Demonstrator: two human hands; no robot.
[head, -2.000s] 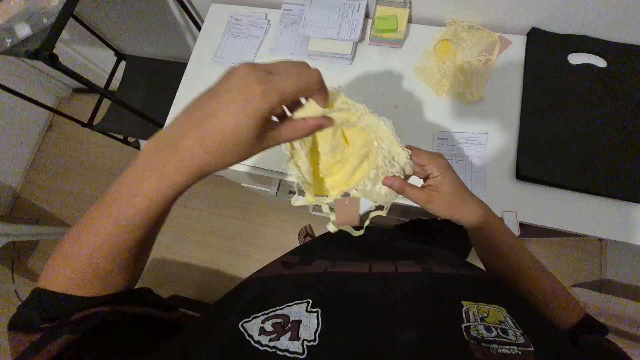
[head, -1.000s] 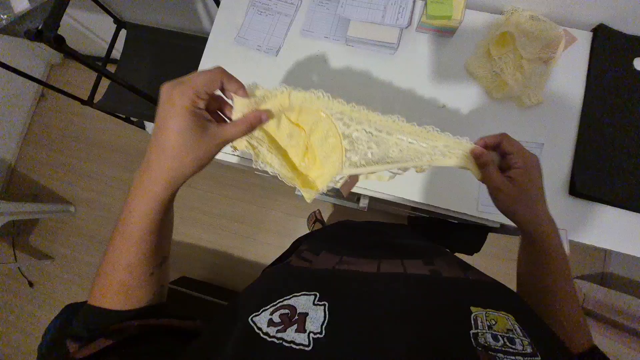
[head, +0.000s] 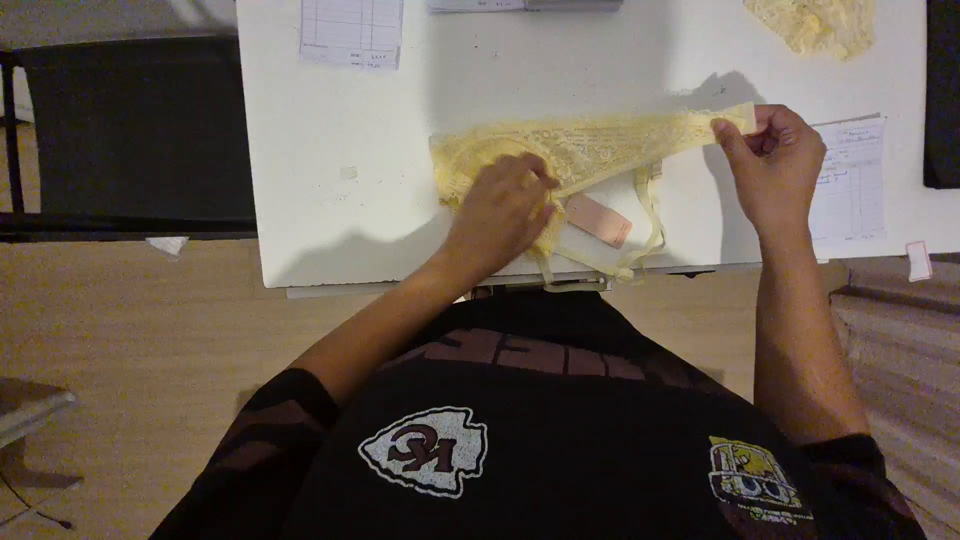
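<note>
A yellow lace bra point(head: 607, 150) lies folded along the front part of the white table point(head: 345, 150). My left hand point(head: 506, 206) rests over its cup, fingers bent on the lace; whether they grip it is hard to tell. At the other end, my right hand point(head: 780, 154) pinches the tip of the lace band between thumb and fingers. A pink paper tag point(head: 598, 220) sticks out below the band, beside loose yellow straps point(head: 654, 217) that reach the table's front edge. The underside of the cup is hidden by my left hand.
Another yellow lace garment point(head: 821, 26) lies at the back right. Paper forms with writing lie at the back left point(head: 351, 34) and under my right wrist's outer side point(head: 851, 184). A black item point(head: 943, 90) is at the right edge, a black chair point(head: 139, 131) at the left.
The bra was held stretched in the air between both hands a second ago; now it lies on the table, with my left hand over the cup. The view has moved closer to the table.
</note>
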